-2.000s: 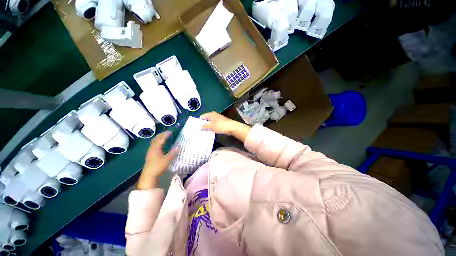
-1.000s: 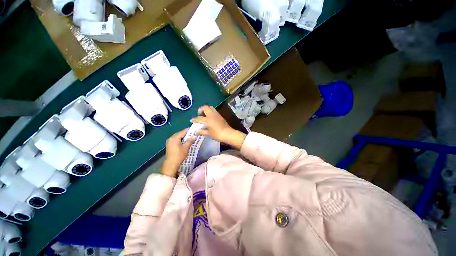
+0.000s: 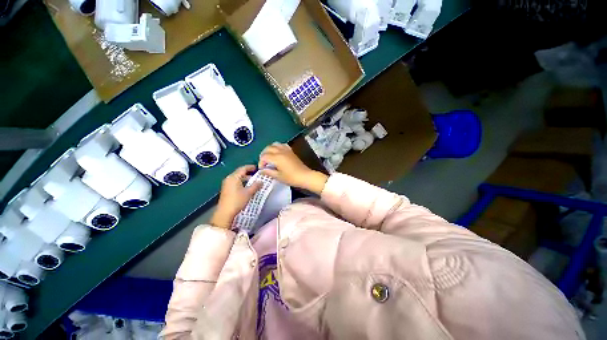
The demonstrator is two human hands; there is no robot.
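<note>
A white label sheet [image 3: 255, 204] with a grid of small marks is held bent near my lap, beside the bench's front edge. My left hand [image 3: 234, 194] grips its left side, with the thumb on the sheet. My right hand [image 3: 282, 166] is at the sheet's upper edge, fingertips close together on it. Whether a label is at the fingertips is too small to tell. A row of white security cameras [image 3: 154, 153] lies on the green bench, round black lens windows towards me.
A shallow open carton [image 3: 333, 41] holds white paper and a purple-dotted sheet [image 3: 305, 92]. Flattened cardboard [image 3: 86, 56] bears loose cameras. More cameras [image 3: 363, 26] lie at the far end. Below the bench are a large cardboard box [image 3: 399, 126], a blue stool-like object [image 3: 457, 134] and a blue bin [image 3: 126, 298].
My left hand has come in to grip the sheet, which was flatter and more upright. My right hand has moved slightly and stays at its upper edge. The camera row appears shifted slightly left.
</note>
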